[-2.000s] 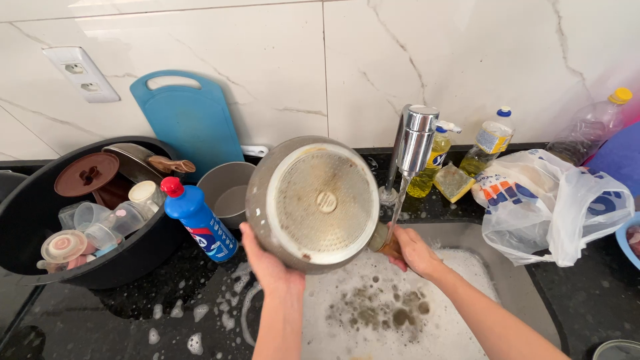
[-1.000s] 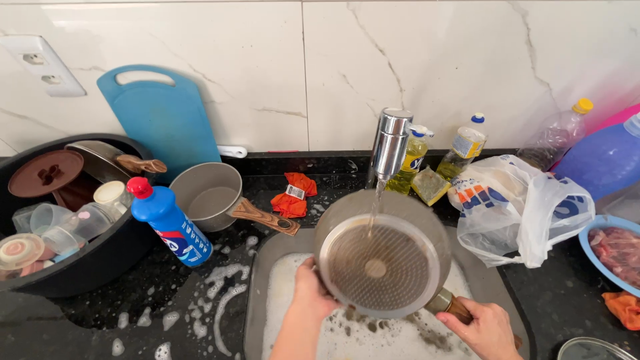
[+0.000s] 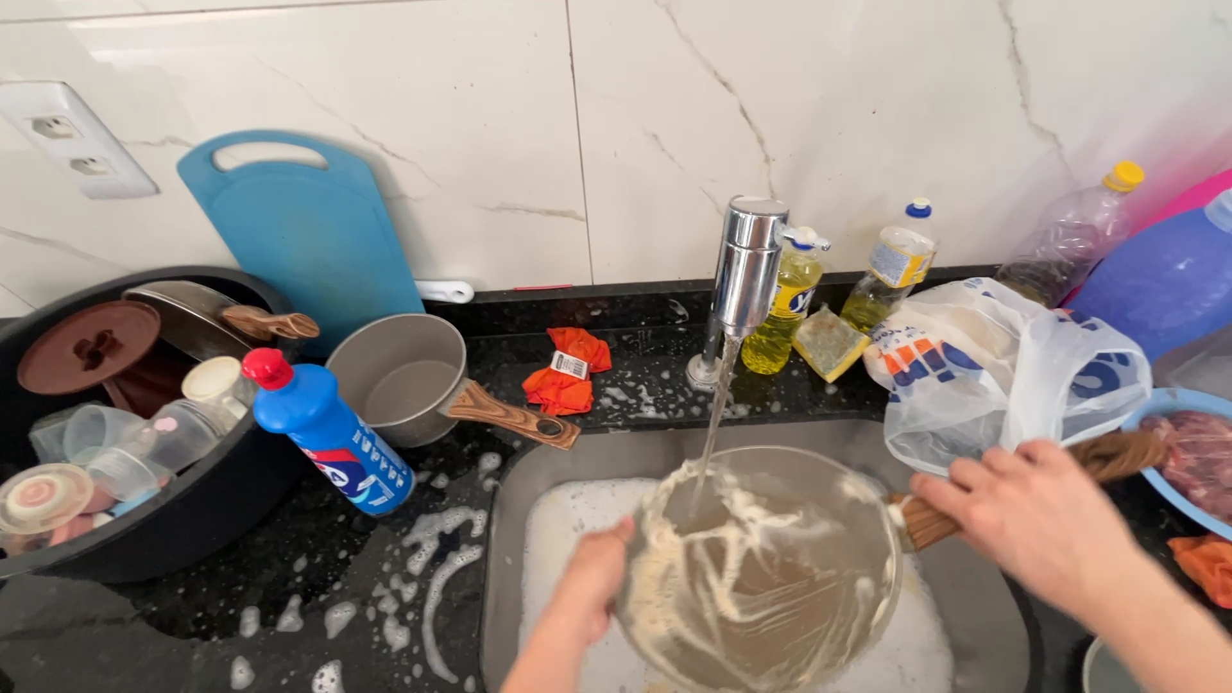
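Observation:
Under the running chrome faucet [image 3: 749, 274], a frying pan [image 3: 760, 577] is tilted over the sink [image 3: 539, 472], its inner face up and streaked with whitish residue or suds. My left hand [image 3: 589, 582] grips the pan's rim on the left. Around its wood-look handle, on the right, my right hand [image 3: 1025, 520] is closed. The water stream lands near the pan's far edge. White foam [image 3: 587, 520] covers the water in the sink below.
Left stand a black tub [image 3: 192, 539] of dishes, a blue detergent bottle [image 3: 337, 433], a saucepan [image 3: 399, 375] and a blue cutting board [image 3: 289, 221]. Behind the sink are an orange cloth [image 3: 568, 371], yellow soap bottles [image 3: 775, 327] and a sponge [image 3: 830, 342]. A plastic bag [image 3: 1020, 375] and meat bowl [image 3: 1145, 409] sit right.
The pan has been turned over: its patterned underside faced me before, and now its inside shows. Its handle now points to the upper right, with my right hand raised there.

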